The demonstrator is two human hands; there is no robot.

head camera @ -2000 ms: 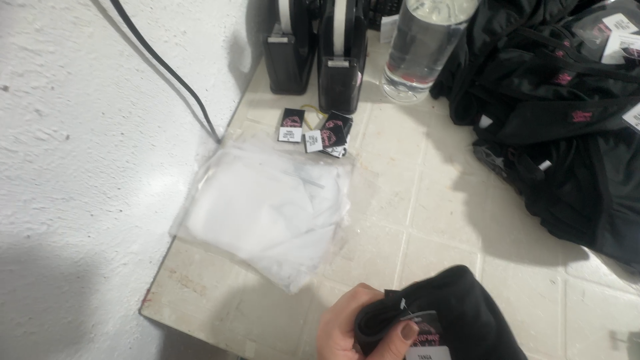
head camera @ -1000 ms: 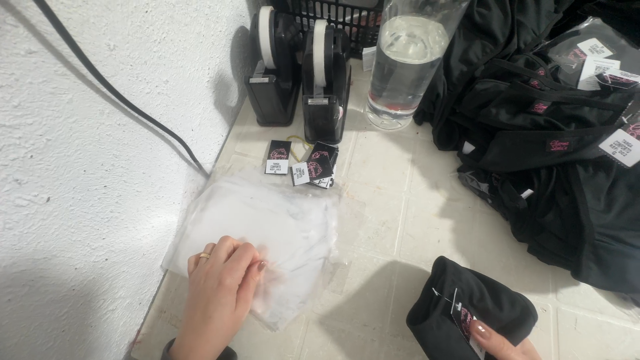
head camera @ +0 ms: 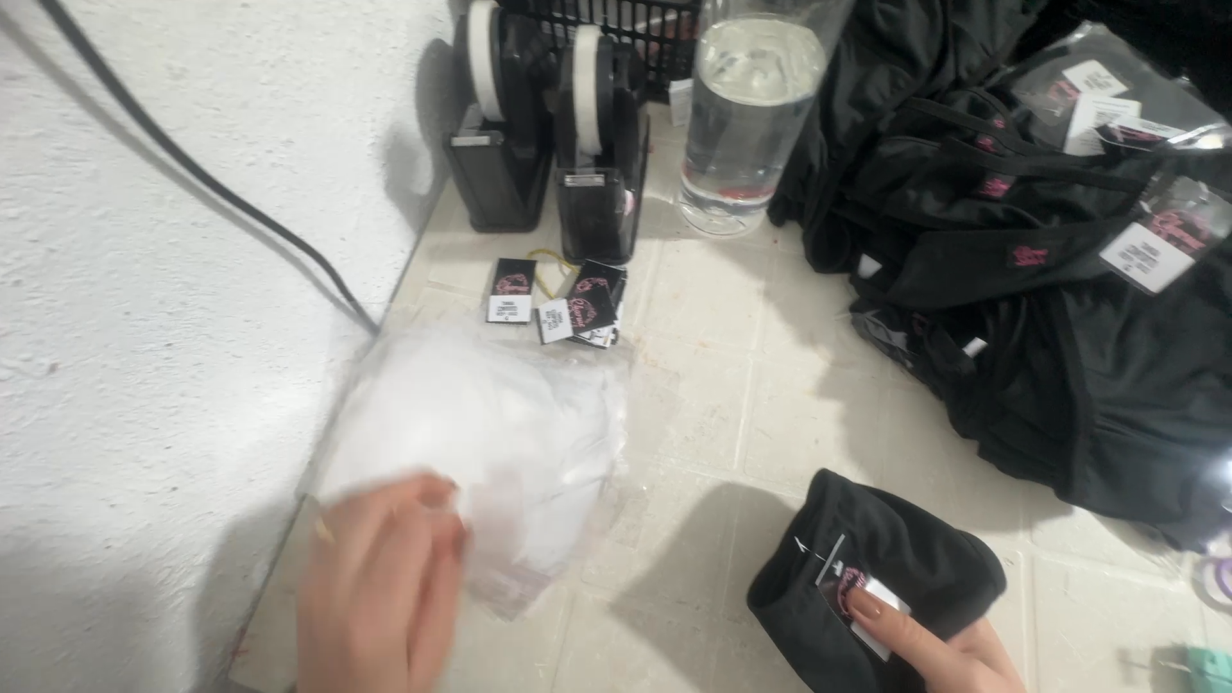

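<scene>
A folded black fabric garment (head camera: 895,539) is gripped in my right hand (head camera: 924,645) at the lower right, the thumb pressing on its hang tag (head camera: 857,592). My left hand (head camera: 385,577), blurred, is over the near left edge of a pile of clear plastic bags (head camera: 462,414); its fingertips are close together, and whether they pinch a bag cannot be told. Black and white tags (head camera: 510,291) lie just beyond the bags, beside a yellow loop. A heap of black garments (head camera: 1020,289), some with tags and a clear bag on top, fills the upper right.
Two black tape dispensers (head camera: 599,192) stand against the back left, near a black plastic basket (head camera: 630,34). A clear container of liquid (head camera: 746,125) stands beside them. A black cable (head camera: 221,207) runs down the white wall. A teal object (head camera: 1210,669) shows at the lower right edge.
My left hand came into view at the plastic bags between the first and second frames, and has since moved toward their near left edge. My right hand keeps hold of the black garment.
</scene>
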